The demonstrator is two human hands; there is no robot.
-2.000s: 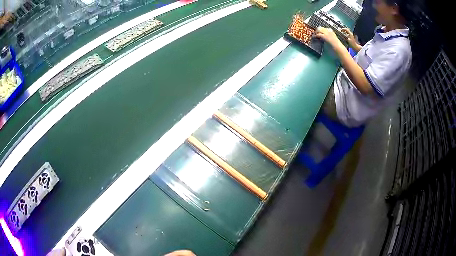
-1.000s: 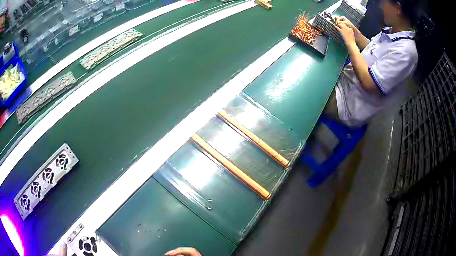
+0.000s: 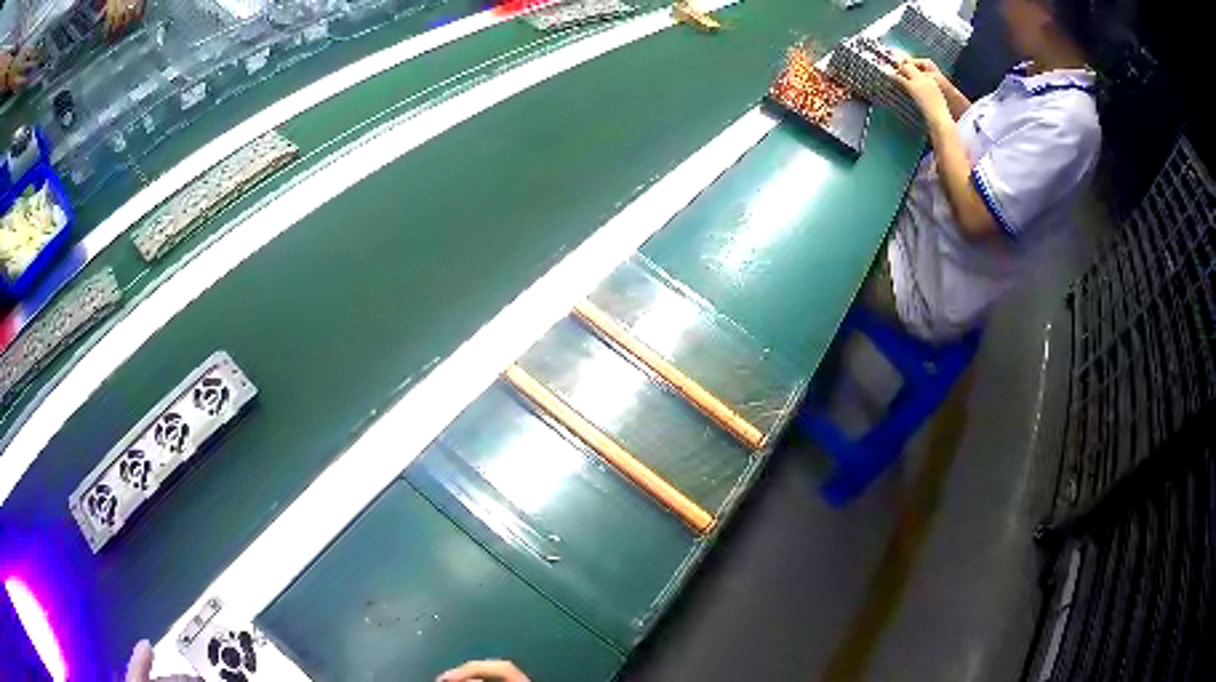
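A silver-grey housing (image 3: 215, 634) lies at the bottom left edge, partly on the white rail; one black-looking round opening shows and the rest is cut off. My left hand (image 3: 150, 665) is at its left end, only fingertips in view, blurred. My right hand (image 3: 486, 672) is at the bottom edge over the green bench top, mostly cut off; whether it holds anything is hidden. Small loose bits lie on the bench top (image 3: 440, 573) between housing and right hand.
Two copper-coloured rods (image 3: 611, 450) lie on clear plastic film (image 3: 534, 446). A four-opening housing (image 3: 163, 449) sits on the green belt (image 3: 387, 267). A seated person (image 3: 1000, 200) works at upper right by a parts tray (image 3: 843, 123). A blue bin (image 3: 60, 240) and purple light (image 3: 36, 626) are left.
The housing on the belt has moved up and right. The grey bars on the far lane have moved down and left. The neighbour's hands have moved from the tray to the stacked bars.
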